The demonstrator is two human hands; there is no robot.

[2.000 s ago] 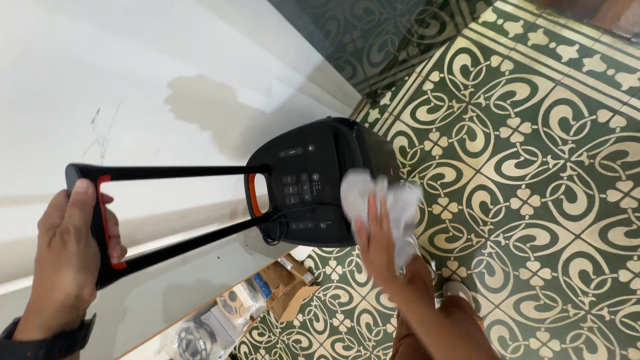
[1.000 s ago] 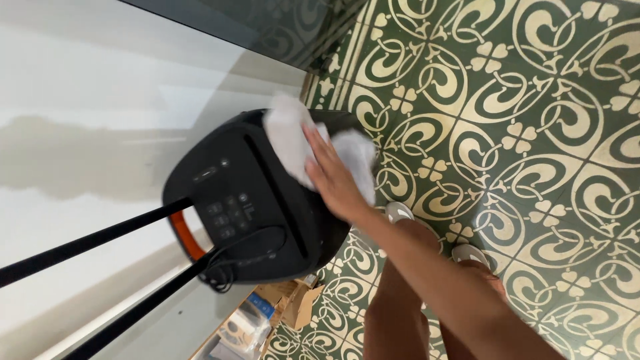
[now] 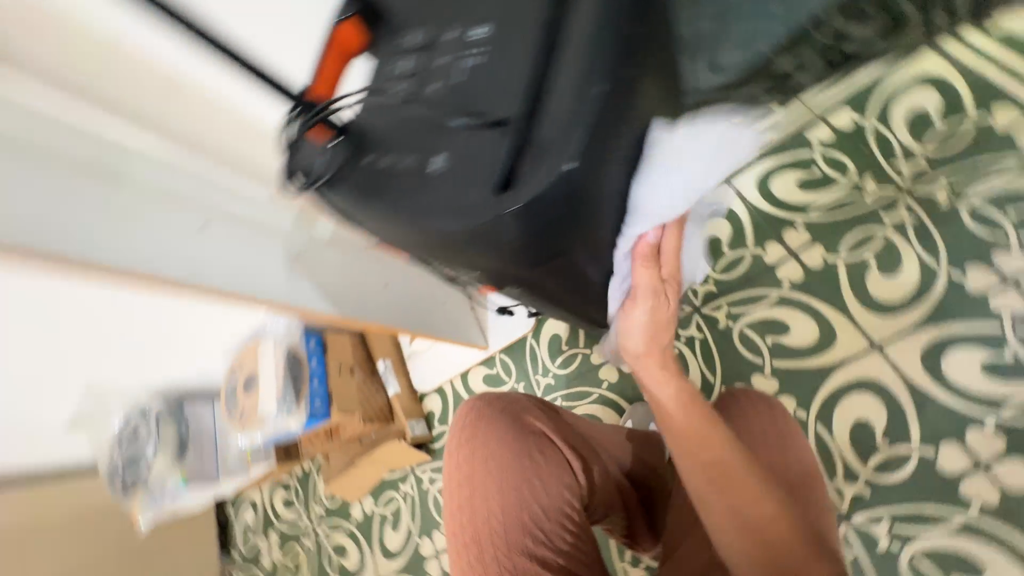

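A black portable speaker with a button panel [image 3: 480,104] fills the upper middle of the view, blurred by motion. Its orange-lined grip [image 3: 340,60] and a coiled black cable [image 3: 308,148] are at its left end, where a thin black bar of the pull handle runs up and left. My right hand [image 3: 652,292] presses a white cloth [image 3: 680,172] against the speaker's right side, low down near its edge. Part of the cloth hangs loose behind my fingers. My left hand is out of view.
Patterned green and cream floor tiles [image 3: 800,320] lie below and to the right. At the lower left are an open cardboard box [image 3: 360,384] and plastic-wrapped items [image 3: 264,384]. A pale ledge [image 3: 200,264] runs along the left. My bent knees [image 3: 512,472] are close beneath the speaker.
My right hand and the cloth have moved from the speaker's top edge down its side. My left hand, earlier on the pull handle, has gone out of view. The view is now closer and lower.
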